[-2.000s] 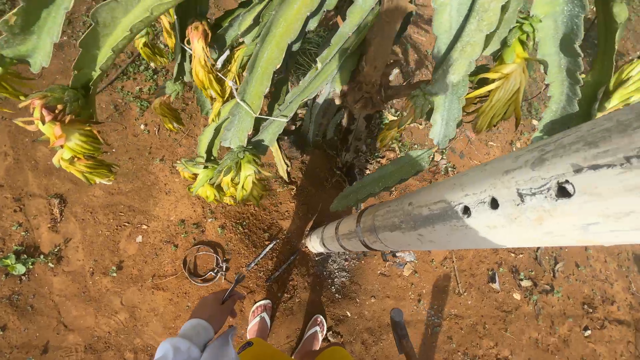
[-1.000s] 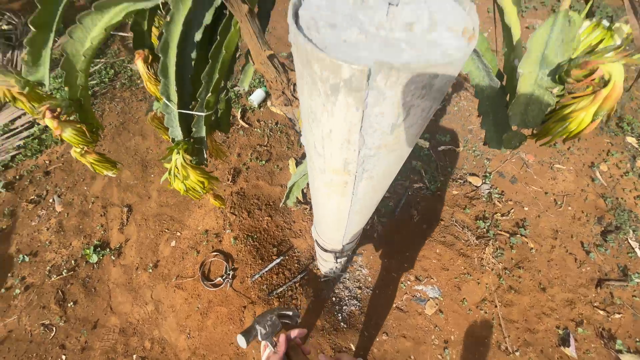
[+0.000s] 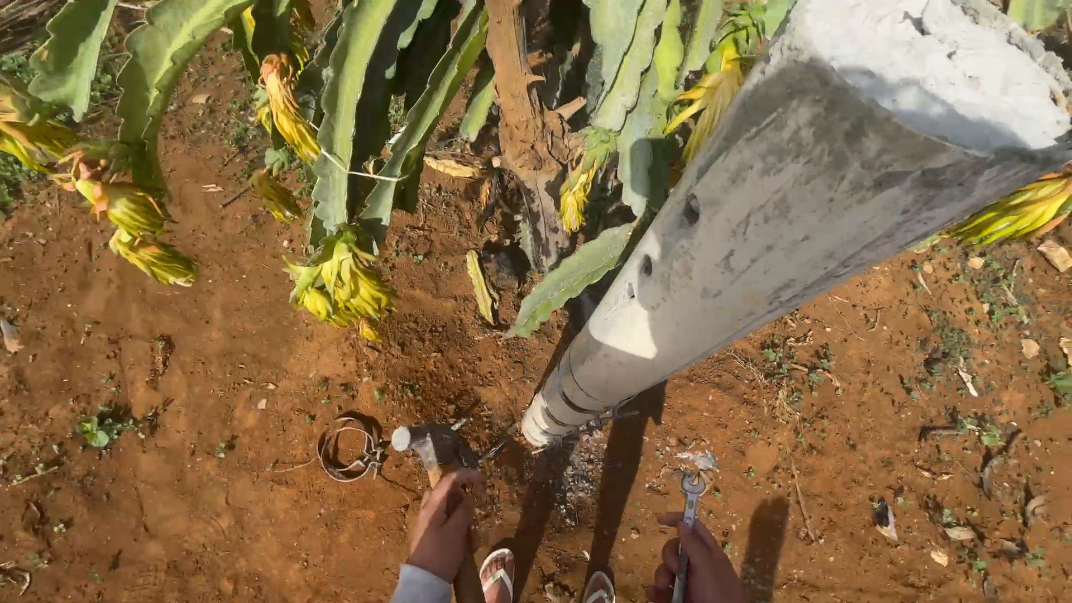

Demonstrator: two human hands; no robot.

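Note:
My left hand (image 3: 442, 526) is closed round the wooden handle of a claw hammer (image 3: 425, 442), its metal head pointing away from me. In my right hand (image 3: 697, 563) is a metal wrench (image 3: 692, 492), its open jaw pointing up the view. Left of the hammer, a coil of metal banding or wire (image 3: 345, 449) lies on the soil. The pale, pitted column (image 3: 720, 243) rises between and beyond both hands, leaning to the right in view, with dark bands around its narrow foot. Some thin rods beside the foot are partly hidden by the hammer.
Dragon fruit stems (image 3: 352, 109) with yellow wilted flowers (image 3: 339, 280) hang at the upper left, some tied with white string. A woody trunk (image 3: 523, 126) stands behind them. My sandalled feet (image 3: 497, 576) are at the bottom. Small weeds and dry leaves dot the red soil.
The hammer, in a hand at the bottom one second ago, is now farther into view in my left hand. My right hand has come into view with the wrench. The view has shifted.

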